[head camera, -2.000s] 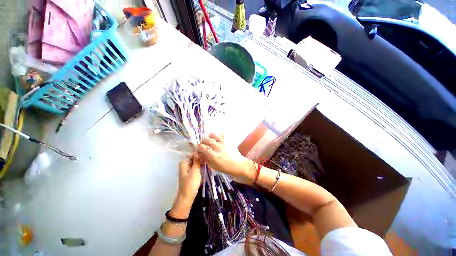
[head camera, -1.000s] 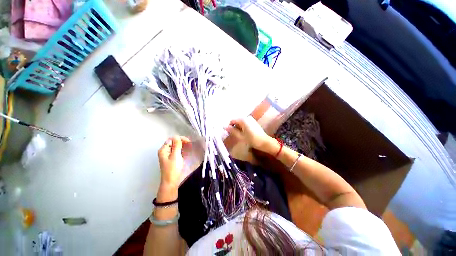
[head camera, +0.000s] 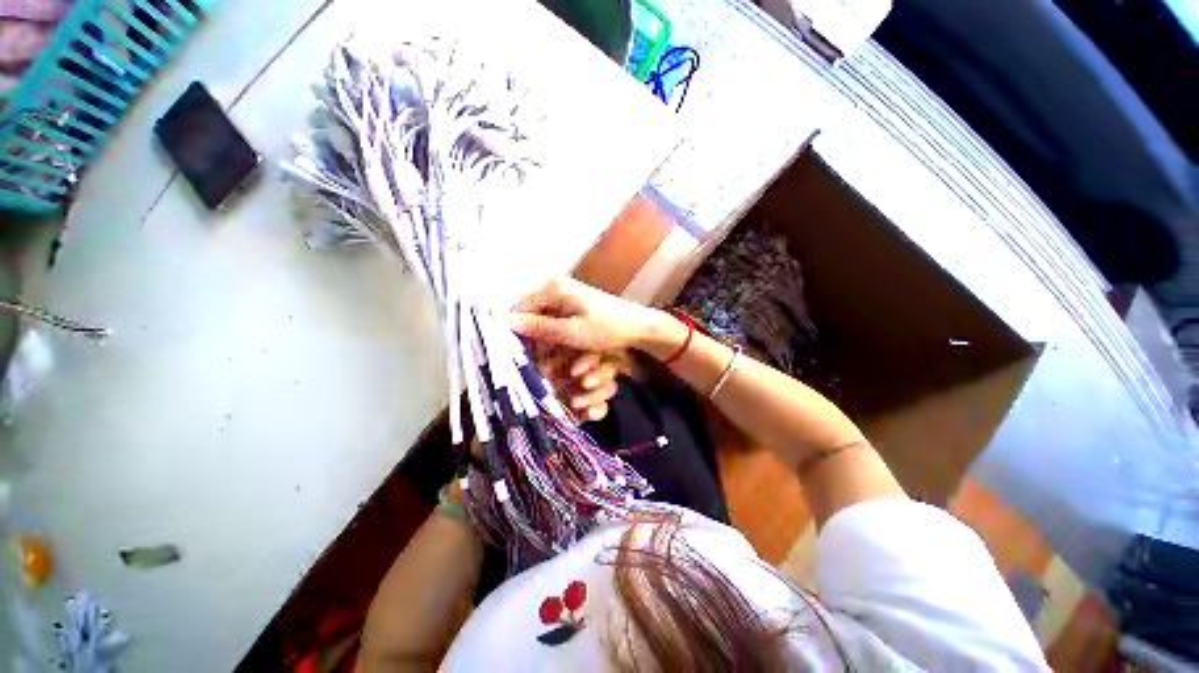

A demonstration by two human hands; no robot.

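Note:
A thick harness bundle (head camera: 441, 270) lies from the table over my lap. Its white ends fan out on the table, and its black-banded, coloured wire ends point towards my body. My right hand (head camera: 572, 322) is at the bundle's right side near its middle, fingertips close together at the cables. My left arm passes under the bundle; curled fingers of my left hand (head camera: 592, 384) show on the right side, just below my right hand. My left palm is hidden. Whether either hand grips something thin cannot be seen.
A large open cardboard box (head camera: 920, 296) stands to the right with bundles (head camera: 750, 296) inside. A black phone (head camera: 208, 147) lies on the white table (head camera: 263, 408), near a blue slotted basket (head camera: 92, 79) at upper left. A small yellow-green object (head camera: 149, 556) lies at lower left.
My hands, apart on either side of the bundle a second ago, are now close together at its right side. My left hand has gone underneath. The view has shifted, moving the scene up and left.

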